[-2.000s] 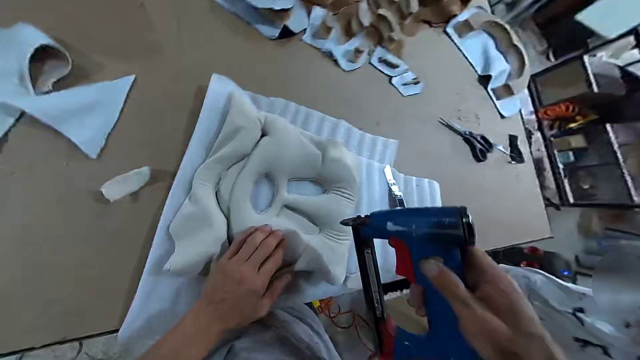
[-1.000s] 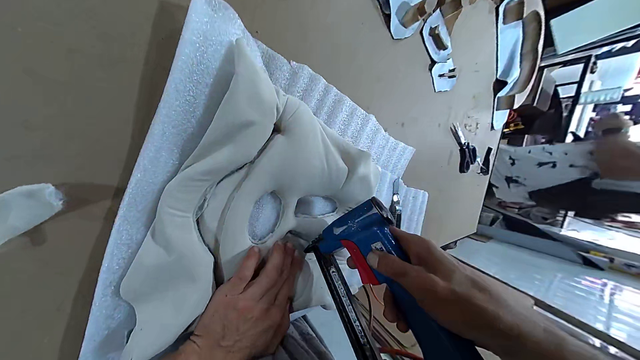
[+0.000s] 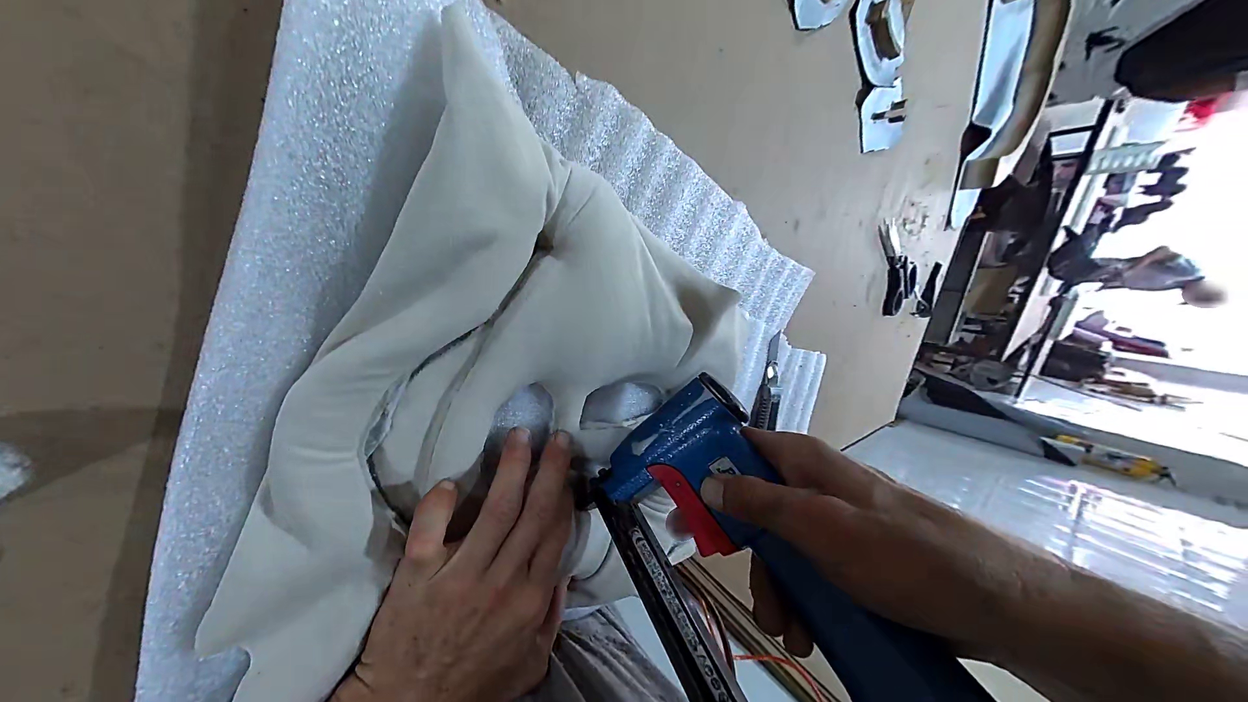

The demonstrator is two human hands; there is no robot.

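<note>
A cream upholstered panel (image 3: 595,283) with oval openings lies on a sheet of white packing foam (image 3: 312,146), loose cover material spread along its left side. My left hand (image 3: 478,585) presses on the panel below the openings, fingertips reaching the rim of one opening. In my right hand (image 3: 819,526) is a blue pneumatic staple gun (image 3: 682,439) with a red trigger and a black magazine. Its nose meets the panel just right of my left fingertips; the exact contact point is dark and partly hidden. A utility knife (image 3: 768,385) lies on the foam to the right.
Scissors (image 3: 894,273) lie near the table's right edge, beside a small black item (image 3: 928,290). Cut trim pieces (image 3: 880,58) rest at the upper right. Orange hose or cable (image 3: 780,663) shows below the table edge. A person (image 3: 1131,268) is visible in the far background.
The staple gun's nose has moved from the panel's right side onto its middle, beside my left fingers. My left hand stays on the panel. The view has moved closer and turned.
</note>
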